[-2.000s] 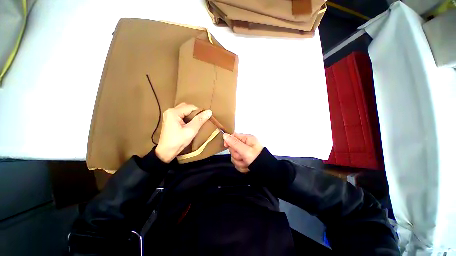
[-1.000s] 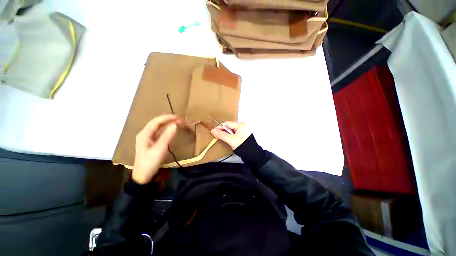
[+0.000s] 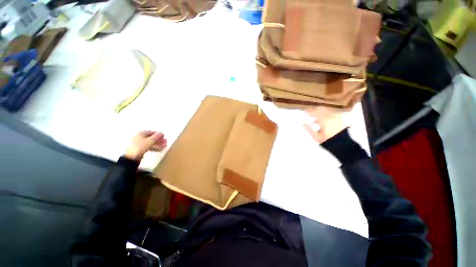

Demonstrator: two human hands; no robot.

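A tan bag piece (image 3: 201,146) lies flat and slightly turned on the white table, with its cream edge tape near my body. Two reddish-brown patches (image 3: 240,181) sit at the ends of its raised right part. My left hand (image 3: 146,144) is off the piece to its left, fingers loosely curled, holding nothing that I can see. My right hand (image 3: 326,125) is blurred, at the front of the tall stack of bag pieces (image 3: 313,78). A small pale thing shows at its fingers; what it grips is unclear. The dark cord is not visible.
A grey-beige piece with a yellow edge (image 3: 112,78) lies at the left. A blue basket (image 3: 23,83) stands at the far left. More brown pieces (image 3: 177,7) lie at the back. Red material (image 3: 417,193) and a white-draped table (image 3: 462,130) are at the right.
Both hands have let go of the bag piece and moved apart, my right hand to the stack, my left to the piece's left. The view has shifted, showing more of the table's back.
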